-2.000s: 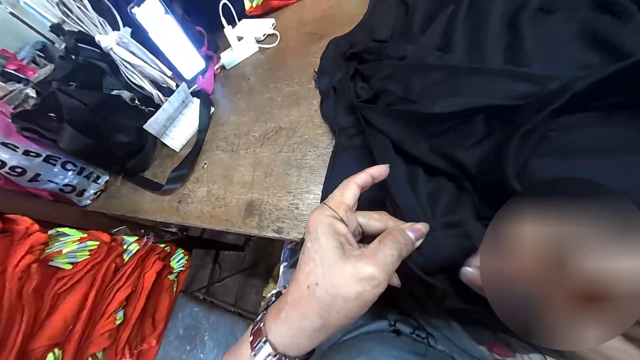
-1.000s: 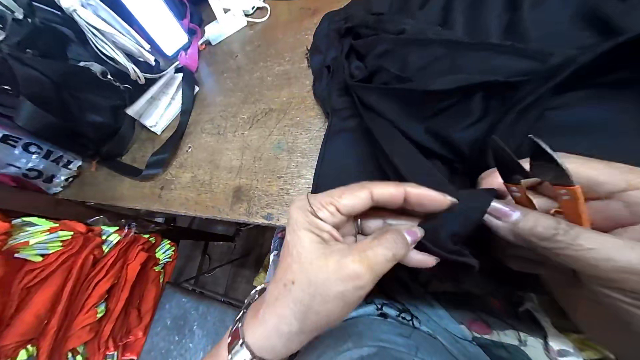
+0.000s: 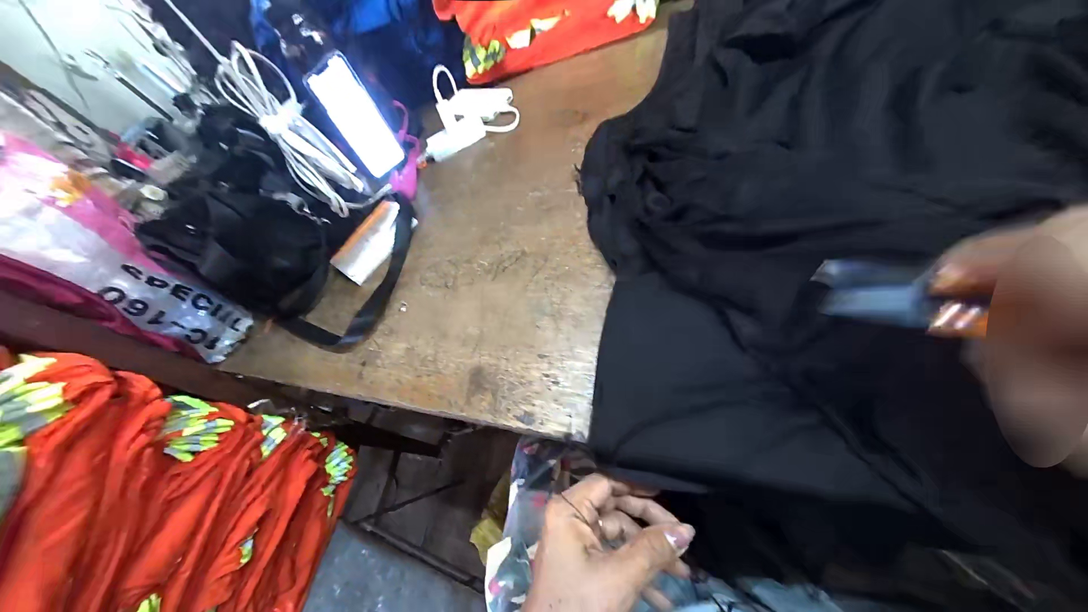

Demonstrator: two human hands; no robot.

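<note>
Black fabric [image 3: 748, 357] lies in loose folds over the right part of the wooden table and hangs down past its front edge. At the right, blurred by motion, my right hand [image 3: 1020, 314] is closed round small thread snips [image 3: 884, 297] with orange handles, their blades pointing left above the fabric. My left hand [image 3: 603, 544] is at the bottom centre, at the hanging front edge of the black fabric, fingers curled; whether it pinches the cloth cannot be told.
On the wooden table [image 3: 493, 280] at left are a black bag [image 3: 246, 246] with a strap, a lit phone [image 3: 355, 115], bundled white cable [image 3: 293, 127] and a white adapter [image 3: 467, 119]. Orange patterned fabric [image 3: 170, 493] hangs below the left front edge; more orange cloth [image 3: 552, 38] lies at the back.
The right hand with the snips has moved away to the right from the left hand. The left hand is lower, by the fabric's front edge. The piece of cloth between the hands has been lowered.
</note>
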